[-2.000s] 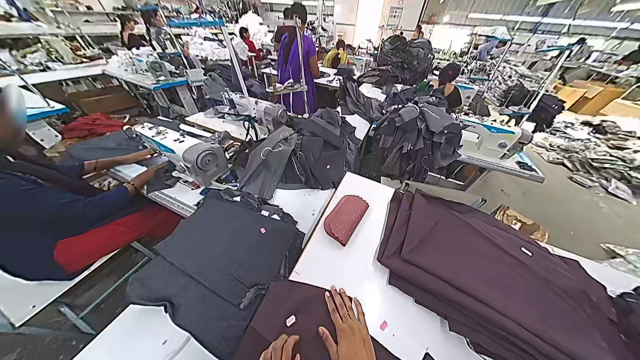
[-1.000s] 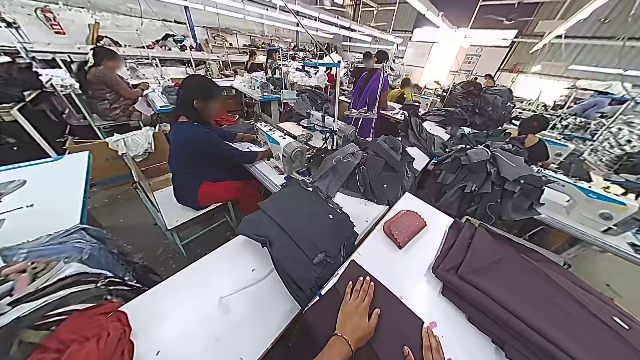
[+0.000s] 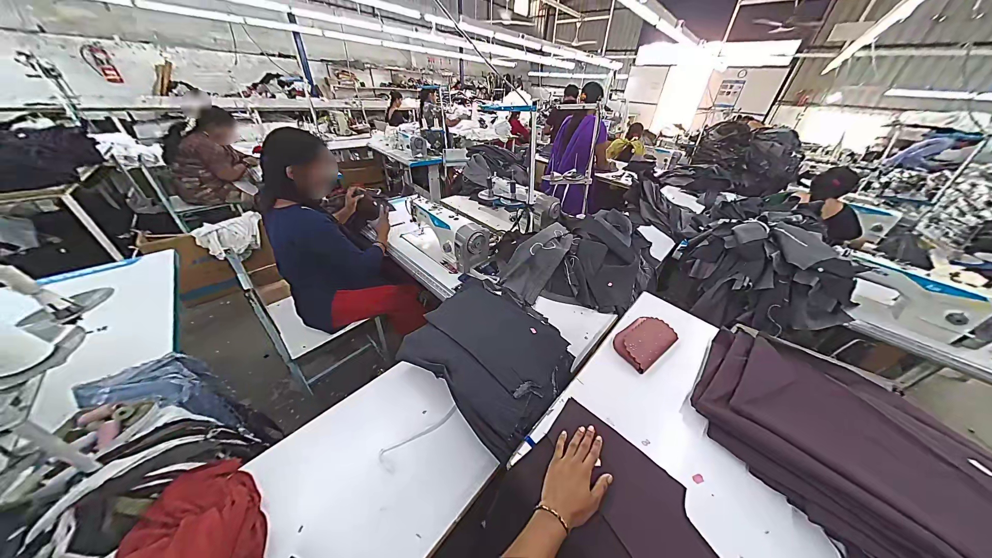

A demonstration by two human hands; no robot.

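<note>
My left hand, with a thin bracelet at the wrist, lies palm down on a dark maroon fabric piece on the white table; its fingers are slightly apart and grip nothing. My right hand is out of the frame. Beyond the hand, a reddish scallop-edged pouch rests on the tabletop. A stack of folded dark maroon fabric lies to the right. Dark grey fabric pieces are piled to the left, over the gap between two tables. A small pink chip lies beside the maroon piece.
A seated person in blue holds dark cloth at a sewing machine ahead left. Heaps of grey cut pieces cover the area ahead. Red cloth and mixed garments lie at the lower left, near a white table.
The view has swung left. My right hand, seen on or beside the maroon fabric earlier, has left the frame. The seated person in blue has raised both hands, now holding dark cloth.
</note>
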